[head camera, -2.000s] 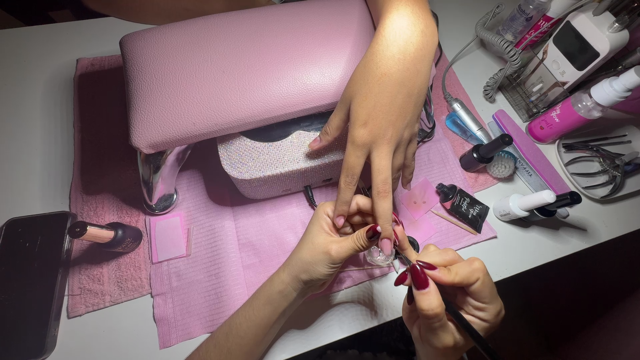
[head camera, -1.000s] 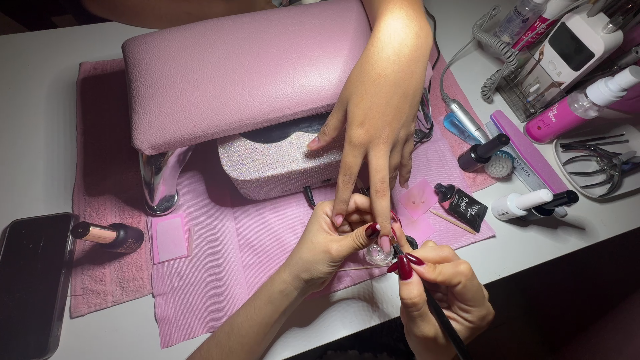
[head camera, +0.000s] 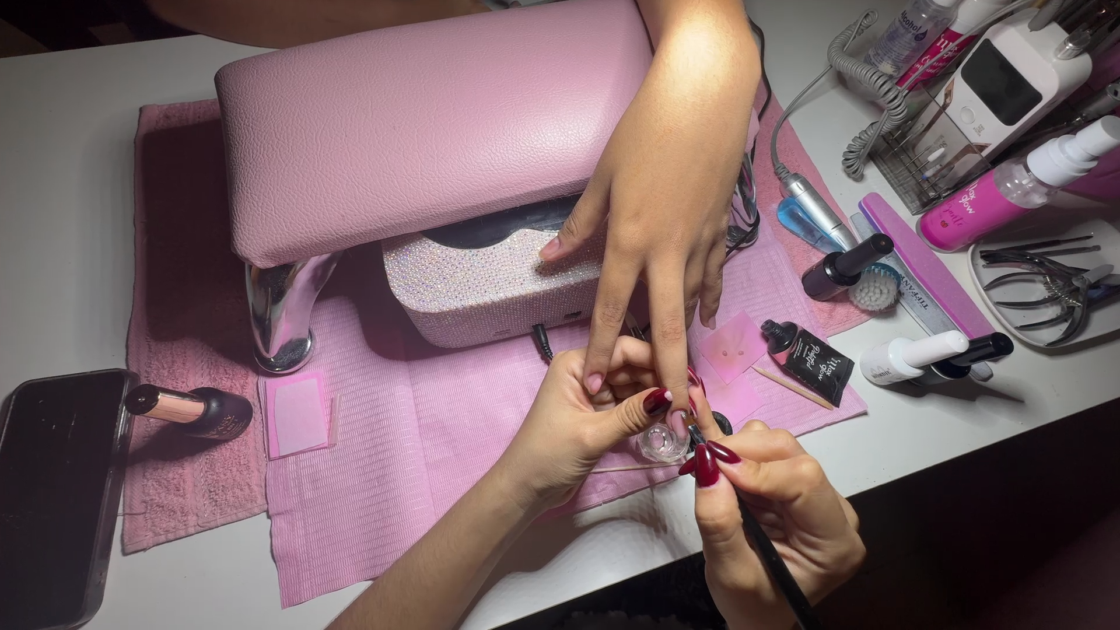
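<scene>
My left hand (head camera: 582, 420) holds a finger of another person's hand (head camera: 669, 227), which reaches down from the top over a pink padded armrest's right end. My right hand (head camera: 779, 516) grips a thin black-handled nail brush (head camera: 774, 560), its tip at that finger's nail. Just under the held fingertip stands a small clear glass dish (head camera: 663, 443). The other person's thumb rests against a rhinestone-covered nail lamp (head camera: 490, 289) beneath the armrest (head camera: 429, 114). To the right of the hands lie a black tube (head camera: 814, 363), a wooden stick (head camera: 792, 388) and pink paper squares (head camera: 735, 346).
A phone (head camera: 57, 490) and a nail polish bottle (head camera: 214, 413) are at the left. At the right are polish bottles (head camera: 892, 360), a nail drill handpiece (head camera: 818, 210), a purple file (head camera: 927, 262), a pink spray bottle (head camera: 971, 210) and a tray of metal tools (head camera: 984, 289).
My right hand has shifted slightly, and its brush is angled differently than two seconds ago. My left hand keeps its hold on the other person's finger.
</scene>
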